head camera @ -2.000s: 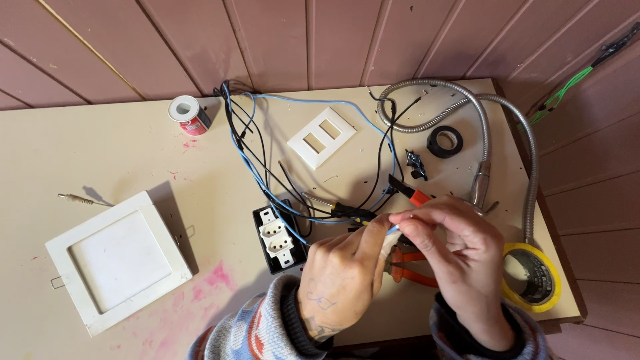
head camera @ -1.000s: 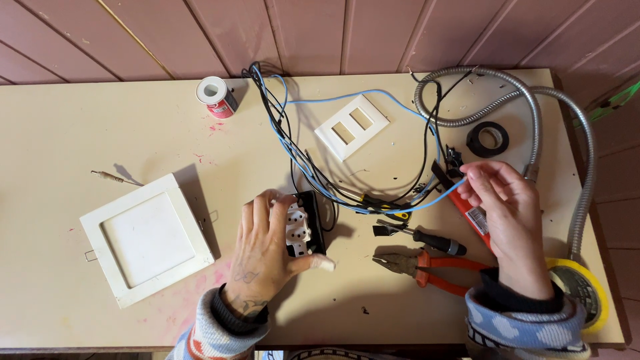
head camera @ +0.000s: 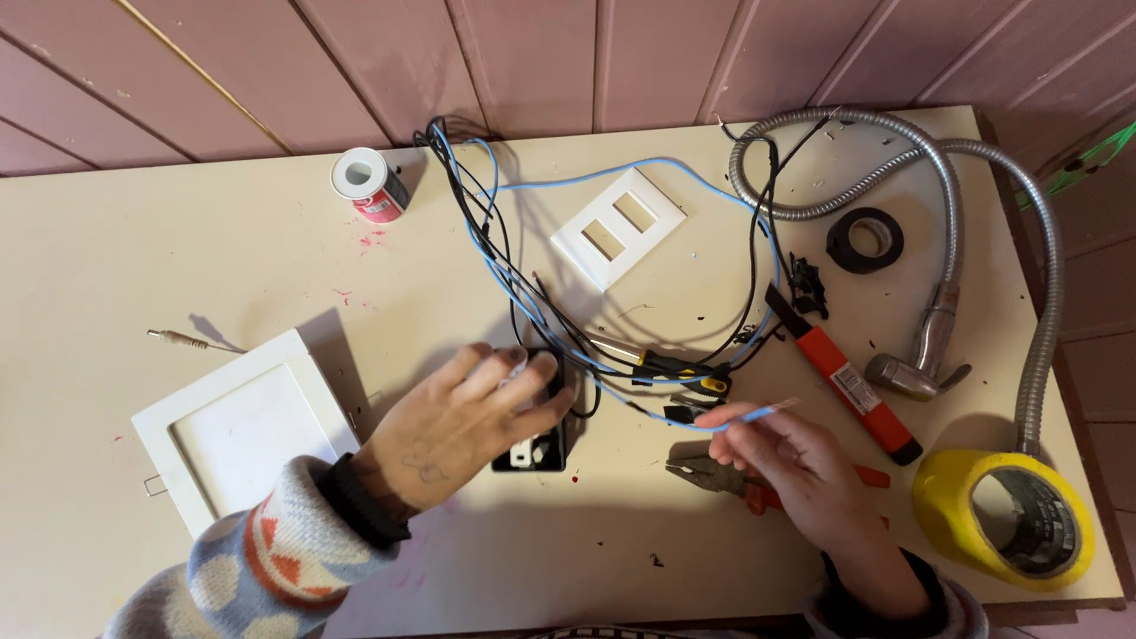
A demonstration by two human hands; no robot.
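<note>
My left hand [head camera: 470, 417] lies over a black electrical box [head camera: 555, 448] with white outlet modules [head camera: 522, 454], its fingers on them and hiding most of the modules; whether it grips them I cannot tell. Between the thumb and fingers of my right hand [head camera: 781, 461] is a blue wire [head camera: 661, 419], its stripped copper end pointing right. Combination pliers [head camera: 710, 475] with orange handles lie partly under that hand. A screwdriver [head camera: 661, 362] and the bundle of black wires [head camera: 484, 235] lie between the box and a white two-opening faceplate [head camera: 619, 229].
Right of the wires are a red utility knife [head camera: 843, 386], black tape [head camera: 865, 240], a metal shower hose [head camera: 954, 204] and yellow tape [head camera: 932, 515]. A square white light panel [head camera: 306, 382] sits at left, a small spool [head camera: 373, 186] near the wall.
Two seconds ago both hands were together at the wire end. They have since parted, my left hand moving left to the box, my right hand holding the blue wire.
</note>
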